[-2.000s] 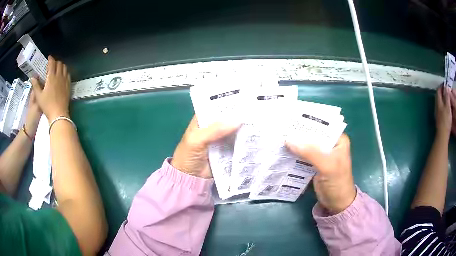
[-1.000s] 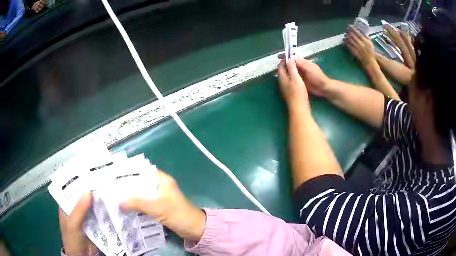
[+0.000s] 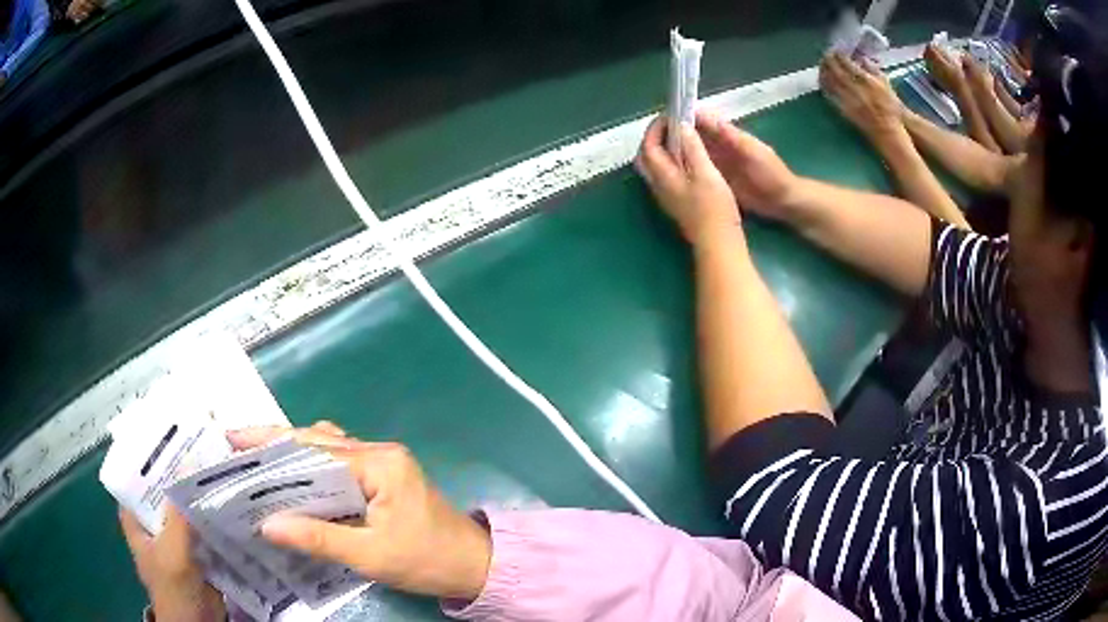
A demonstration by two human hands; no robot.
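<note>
Several printed leaflets (image 3: pixel 298 495) with short black heading bars lie fanned between my two hands at the lower left. My right hand (image 3: pixel 383 516), in a pink sleeve, grips the right-hand leaflets, its thumb on top and its fingers over their upper edge. My left hand (image 3: pixel 170 565) holds the left-hand leaflets from the lower left; its wrist is cut off by the bottom edge. A larger blank white sheet (image 3: pixel 216 379) shows behind and above the leaflets.
A white cord (image 3: pixel 486 352) crosses the green bench (image 3: pixel 571 292) and pale rail (image 3: pixel 419 225). A person in a striped top (image 3: pixel 899 535) sits at right, holding upright folded leaflets (image 3: pixel 684 91). Other people's hands and papers are farther along. A dark surface lies beyond the rail.
The view has swung right since the oldest frame. My right hand's fingers now reach over the leaflets' top edge, and the leaflets have tilted and overlap more. The neighbour's upright leaflets have shifted slightly left.
</note>
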